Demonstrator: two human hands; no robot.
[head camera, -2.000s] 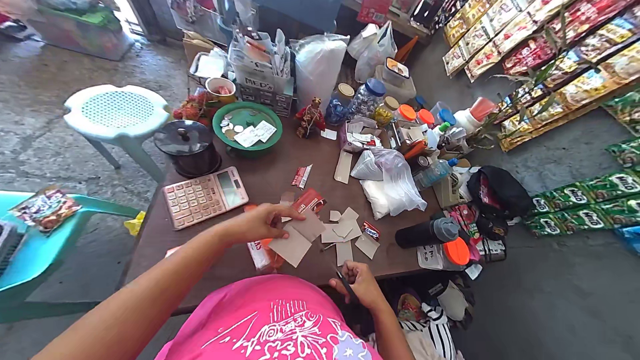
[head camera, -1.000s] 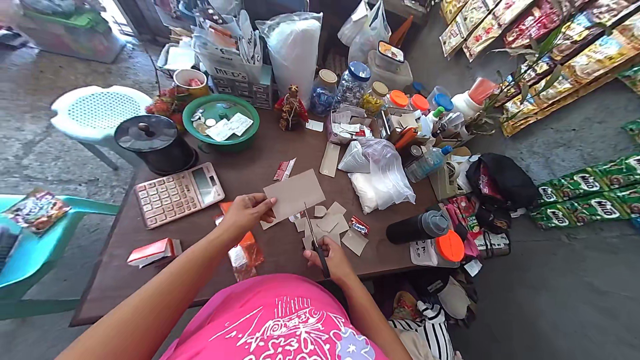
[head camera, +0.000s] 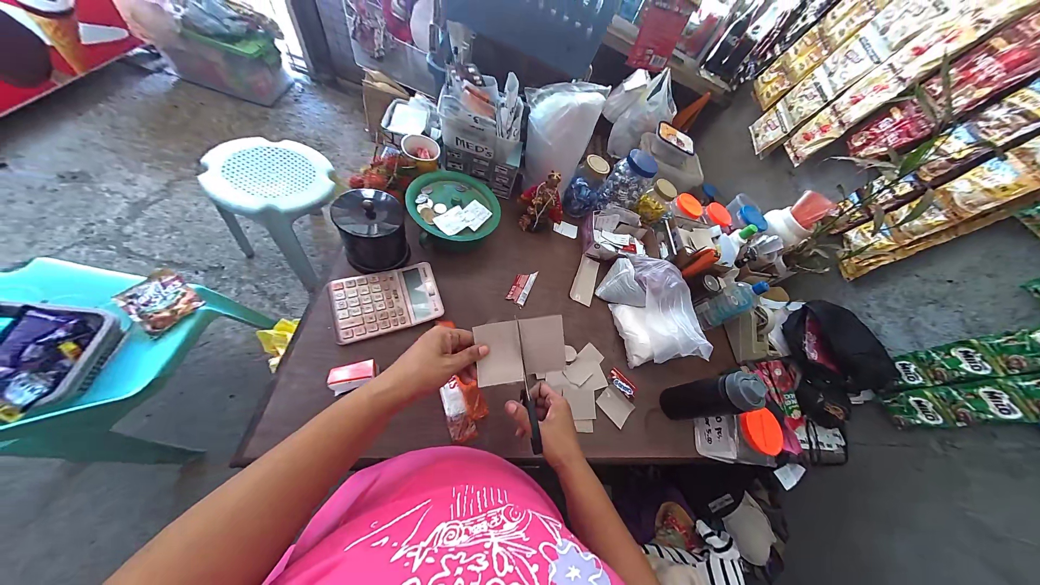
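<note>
My left hand (head camera: 439, 357) pinches the left edge of a brown cardboard piece (head camera: 498, 353). In my right hand (head camera: 552, 422) is a pair of scissors with black handles (head camera: 535, 424); its blades lie along a cut that divides the cardboard from its near edge upward. Whether the two halves still join at the top I cannot tell. Small cut cardboard pieces (head camera: 579, 402) lie in a loose pile right of the scissors, with a red-and-white printed scrap (head camera: 622, 383) beside them. An orange plastic packet (head camera: 461, 410) lies below my left hand.
A pink calculator (head camera: 386, 303), a black lidded pot (head camera: 370, 230) and a green basin (head camera: 452, 210) with coins and papers stand at the left. Plastic bags (head camera: 662, 313), lidded jars (head camera: 631, 180) and a black tumbler (head camera: 711, 396) are at the right. A white stool (head camera: 266, 179) stands beside the table.
The cardboard, whole in the earlier frames, now has a long cut through it. The scissors have moved up into it. An orange packet and a red-and-white box show beside my left arm as before.
</note>
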